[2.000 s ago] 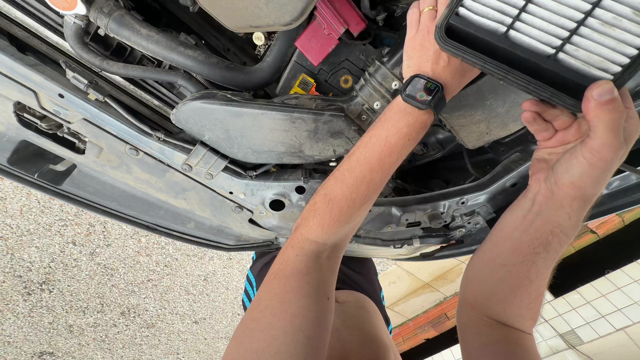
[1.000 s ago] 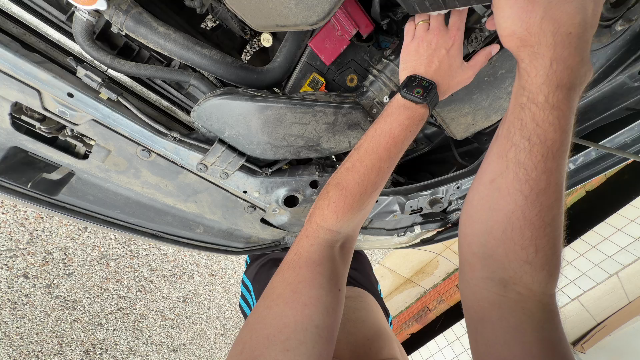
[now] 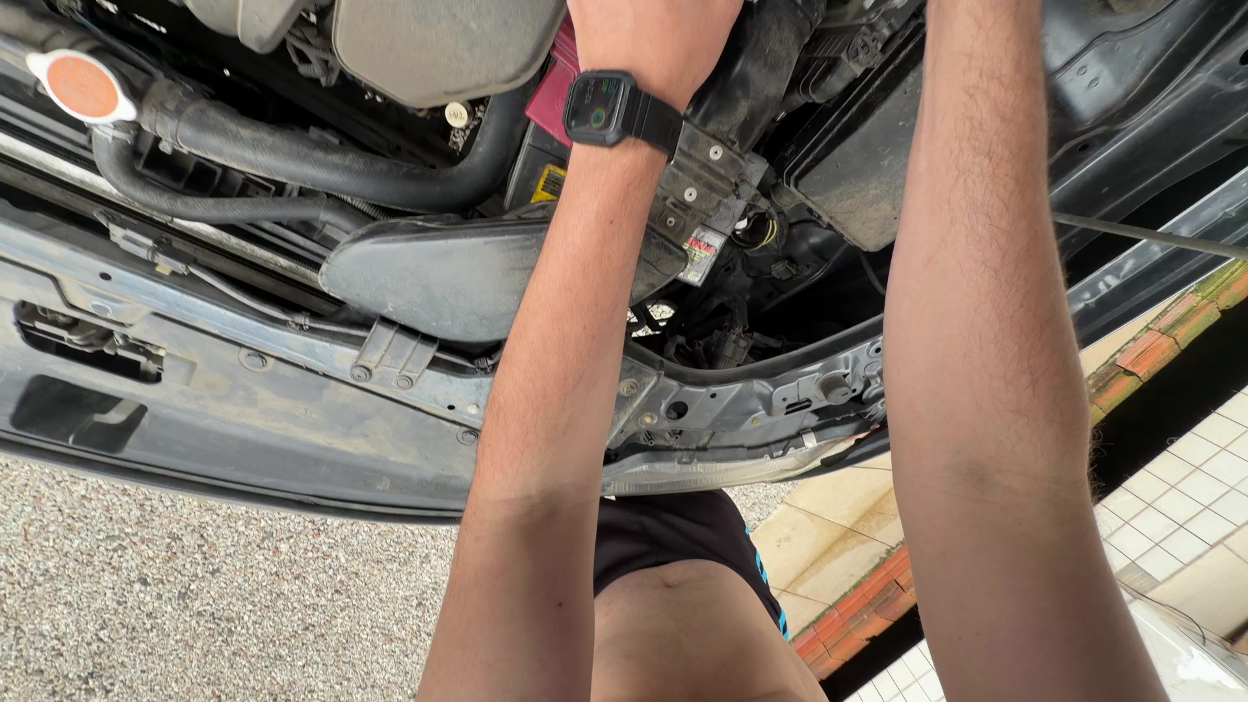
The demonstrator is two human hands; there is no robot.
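Both my arms reach up over a car's engine bay to the top edge of the view. Only the back and wrist of my left hand show, with a black smartwatch on the wrist; its fingers are cut off by the frame. It is over the red plastic cover and beside a black duct. My right hand is out of view, and only the forearm shows, passing in front of a dusty black plastic box. The air filter is not visible.
A black radiator hose runs from the orange-topped radiator cap. Nearer lie a black plastic intake duct and the metal front crossmember. A thin metal rod crosses at the right.
Two seconds ago my right hand held a framed pleated air filter at the top right. It has since moved up out of view, and my left hand's fingers have also left the frame.
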